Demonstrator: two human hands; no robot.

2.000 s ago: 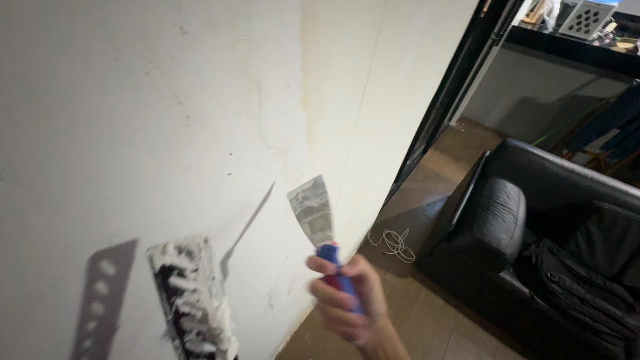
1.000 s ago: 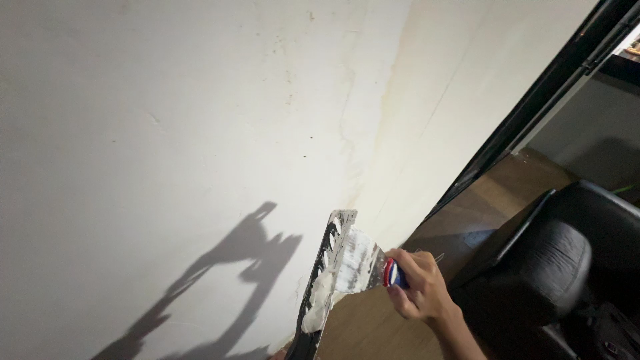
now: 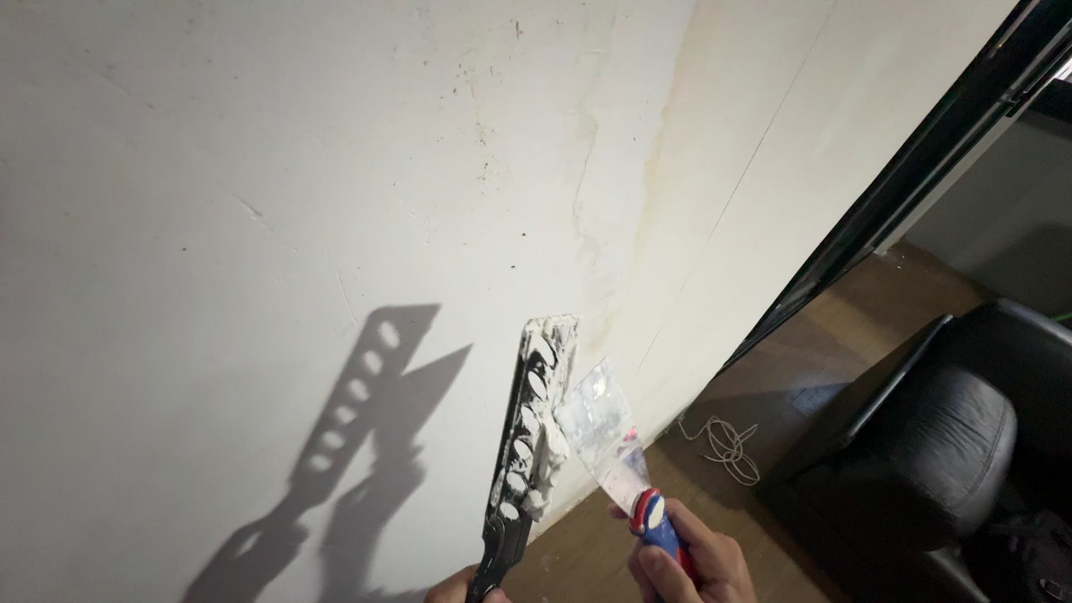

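Observation:
My right hand (image 3: 695, 557) is closed around the blue and red handle of a putty knife (image 3: 599, 419), its metal blade smeared with white filler and pointing up to the left. Just left of it, a long black tool with a row of oval holes (image 3: 528, 419) stands nearly upright, white filler caked along its right side. My left hand (image 3: 465, 586) grips its handle at the bottom edge, partly out of view. The putty knife's blade is beside the filler; whether they touch I cannot tell. Behind both is a white wall (image 3: 335, 167) with stains and fine cracks.
A black leather armchair or sofa (image 3: 930, 444) stands at the lower right. Thin pale cord (image 3: 730, 448) lies coiled on the brown floor (image 3: 888, 293) near the wall's base. A dark door or window frame (image 3: 888, 184) runs along the wall's right edge.
The putty knife was apart from the black tool, then lay against its filler-covered face; now its blade is at that tool's right side. My left hand has come partly into view.

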